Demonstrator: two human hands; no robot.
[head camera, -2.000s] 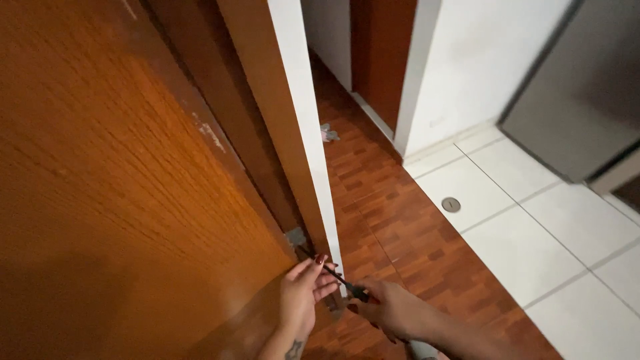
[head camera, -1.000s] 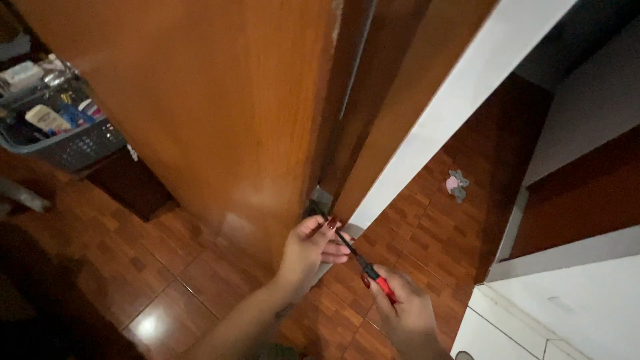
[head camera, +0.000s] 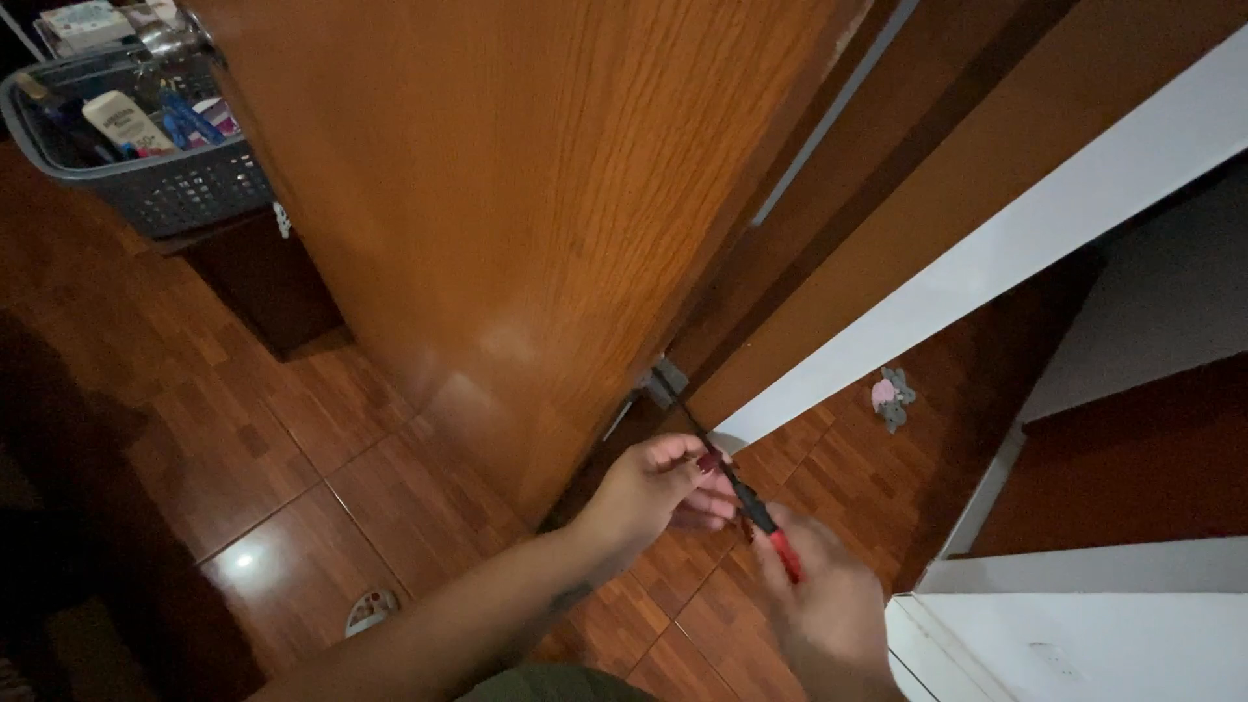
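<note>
A screwdriver (head camera: 749, 502) with a red and black handle is in my right hand (head camera: 829, 595), its long dark shaft pointing up and left. The shaft's far end meets a metal hinge (head camera: 667, 378) between the wooden door (head camera: 507, 195) and the brown door frame (head camera: 829, 341). Around the middle of the shaft, the thumb and fingertips of my left hand (head camera: 653, 487) close lightly. Whether the tip sits in a screw cannot be made out.
A grey plastic basket (head camera: 195, 185) of bottles and small items stands on dark furniture (head camera: 273, 283) at the upper left. A small grey and pink plush toy (head camera: 892, 398) lies on the floor beyond the frame. White wall trim (head camera: 936, 278) runs along the frame.
The view has swung, bringing in the basket and more of the floor. Both hands stay at the hinge with the screwdriver throughout.
</note>
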